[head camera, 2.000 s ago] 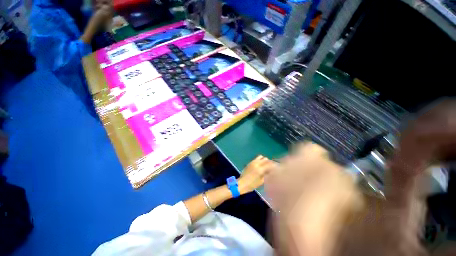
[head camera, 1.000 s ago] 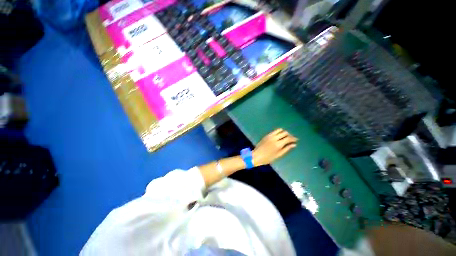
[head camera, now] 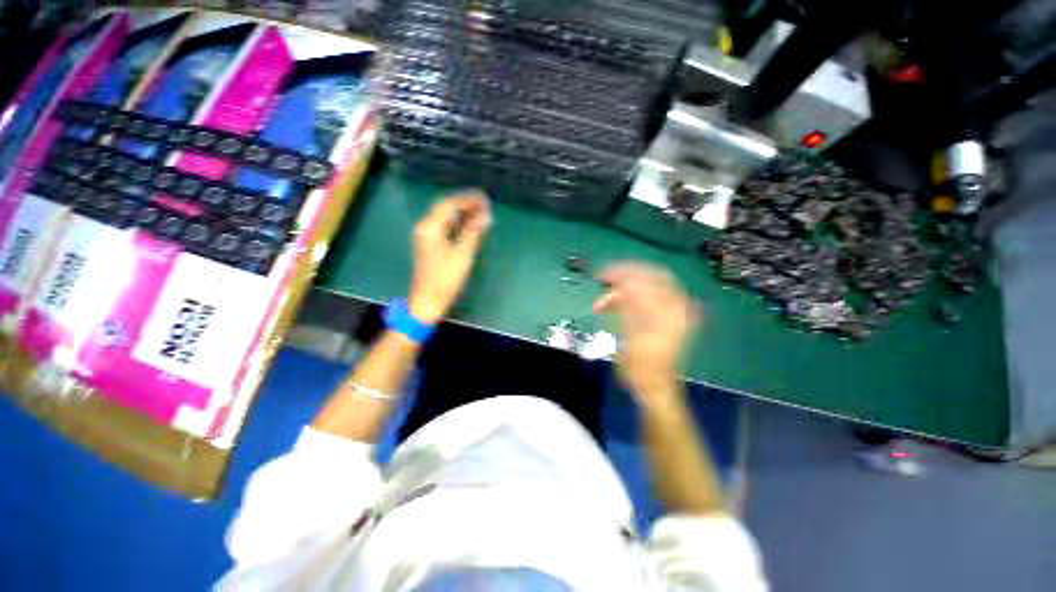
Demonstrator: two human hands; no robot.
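Observation:
My left hand point(head camera: 446, 257), with a blue wristband, is over the green mat left of centre. Its fingers close on a small dark part point(head camera: 459, 224), too blurred to identify. My right hand point(head camera: 654, 324) is over the mat's front part, blurred, with thumb and fingertips apart and nothing visible between them. A small dark round part point(head camera: 576, 266) lies on the mat just left of my right fingertips. Loose white bits point(head camera: 581, 340) lie at the bench's front edge between my hands.
A heap of circuit boards point(head camera: 828, 249) lies at the right. Clear plastic trays point(head camera: 521, 110) stand behind my hands, beside a metal screw feeder point(head camera: 701, 162) and a control box point(head camera: 822, 110) with a red light. Black part strips point(head camera: 174, 179) lie on printed cardboard point(head camera: 185, 330) at left.
The view has swung right. My left hand, earlier without a visible part, now holds a dark part. My right hand has come into view over the mat.

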